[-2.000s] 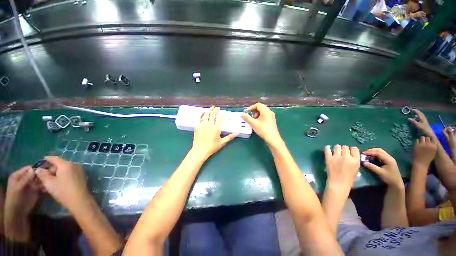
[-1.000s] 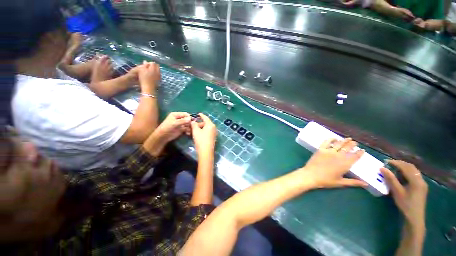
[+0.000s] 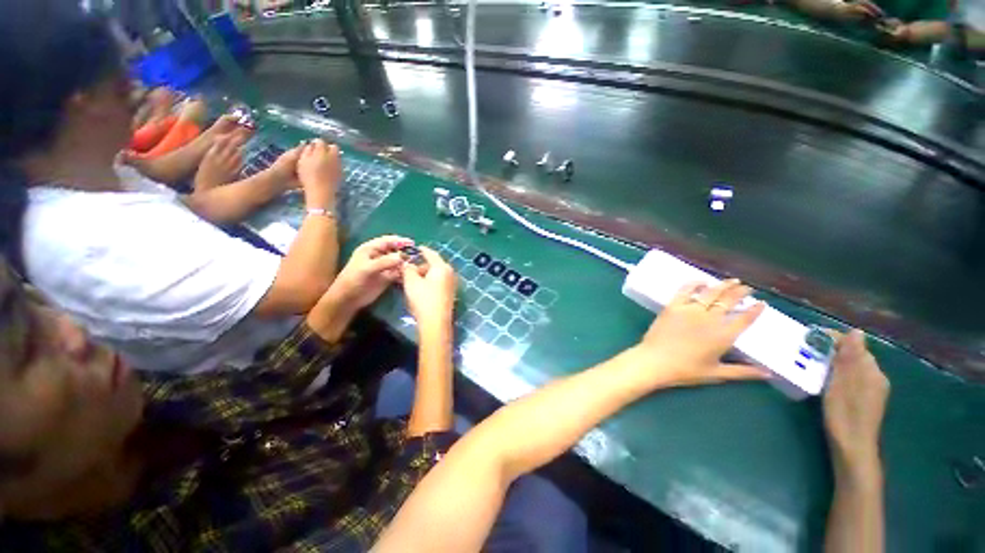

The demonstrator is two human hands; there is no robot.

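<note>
A white power strip (image 3: 664, 279) lies slanted on the green bench at the right. My left hand (image 3: 702, 333) grips its middle, fingers over the top and thumb along the near side. A small square unit (image 3: 819, 342) with a pale rim and dark bluish face is at the strip's right end, just beyond the blue USB openings. My right hand (image 3: 857, 389) holds this unit at its right side with the fingertips. Whether the unit is plugged in cannot be told. A white cord (image 3: 556, 234) runs from the strip's left end.
Black square parts (image 3: 504, 272) lie in a row on a clear grid sheet (image 3: 491, 324). Pale frames (image 3: 461, 205) lie behind it. Small units (image 3: 720, 197) sit on the dark belt (image 3: 626, 140). Two seated people (image 3: 162, 270) work at the left; the nearer one's hands (image 3: 416, 270) hold a small part.
The view has swung left, bringing the left neighbours into sight. My left hand stays on the strip. My right hand has shifted at the strip's end, and the square unit's face now shows.
</note>
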